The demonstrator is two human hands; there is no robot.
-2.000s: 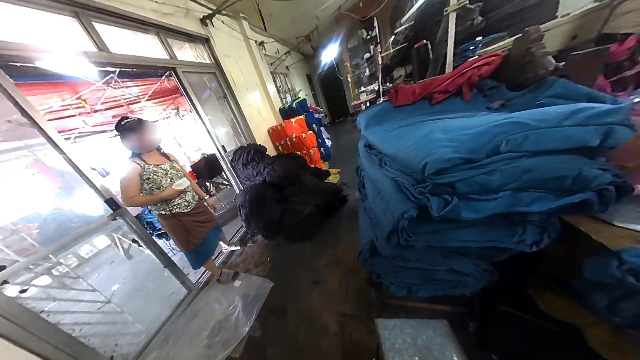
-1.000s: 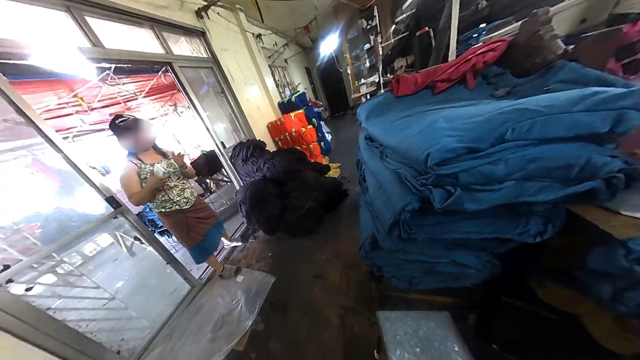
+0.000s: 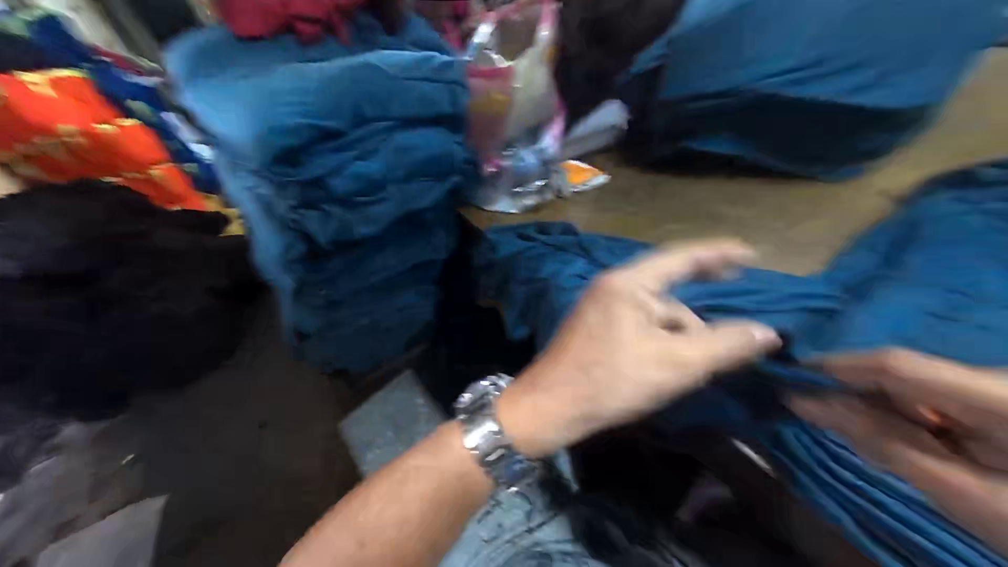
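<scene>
My left hand (image 3: 642,346), with a metal watch (image 3: 490,429) on the wrist, is over blue fabric (image 3: 732,295). Its thumb and fingers are apart with nothing between them. At the right edge my right hand (image 3: 906,425) grips an edge of the blue fabric between thumb and fingers; the folds hang down below it toward the lower right. Both hands are blurred. More blue cloth (image 3: 937,260) spreads behind my right hand.
A tall stack of folded blue cloth (image 3: 339,197) stands left of the brown table (image 3: 669,213). On the table are a clear plastic bag (image 3: 520,118) and a blue cloth pile (image 3: 803,87). A dark heap (image 3: 102,299) and orange bundles (image 3: 94,134) are at the left.
The view has swung far to the right and down. Both hands are now in sight, the right one holding blue fabric; neither showed before. The person at the doorway is out of view.
</scene>
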